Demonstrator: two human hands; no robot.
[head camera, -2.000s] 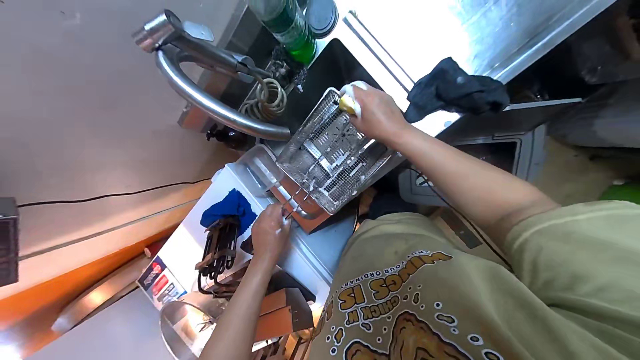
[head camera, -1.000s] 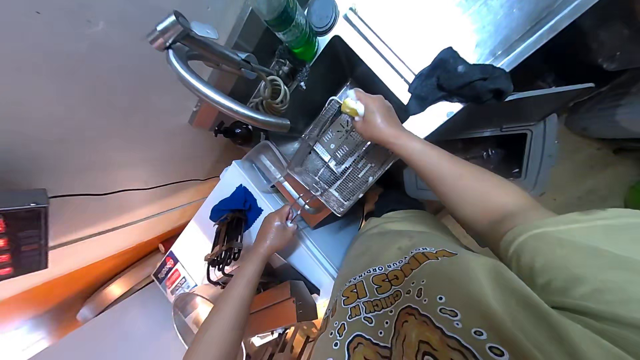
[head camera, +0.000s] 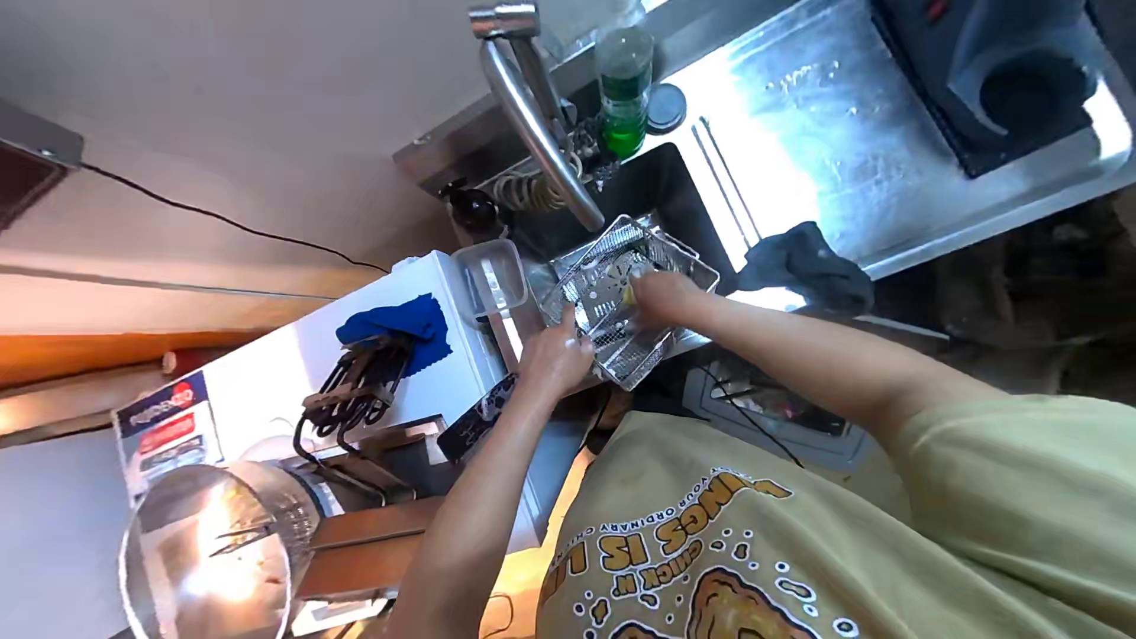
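Note:
A wire-mesh metal fryer basket (head camera: 635, 351) lies tilted over the near edge of the dark sink basin (head camera: 661, 191). My right hand (head camera: 664, 297) is inside it, closed on a yellow sponge (head camera: 629, 294) that shows only in part against the perforated metal. At the basket's left rim is my left hand (head camera: 557, 353), with its fingers on the edge and one finger extended; how firmly it grips is hard to see. The curved metal faucet (head camera: 541, 120) reaches over the basin. A clear plastic container (head camera: 493, 277) stands just left of the basket.
A green bottle (head camera: 624, 98) and a round grey lid (head camera: 666, 108) stand behind the sink. A black cloth (head camera: 803, 271) hangs over the counter's front edge. On the left are a blue cloth (head camera: 399, 328), black-handled wire racks or tongs (head camera: 355, 390) and a large clear round lid (head camera: 213, 550).
My right hand has moved from the basket's upper rim down into its interior with the sponge. My left hand has shifted from the handle side to the rim. The view has swung somewhat.

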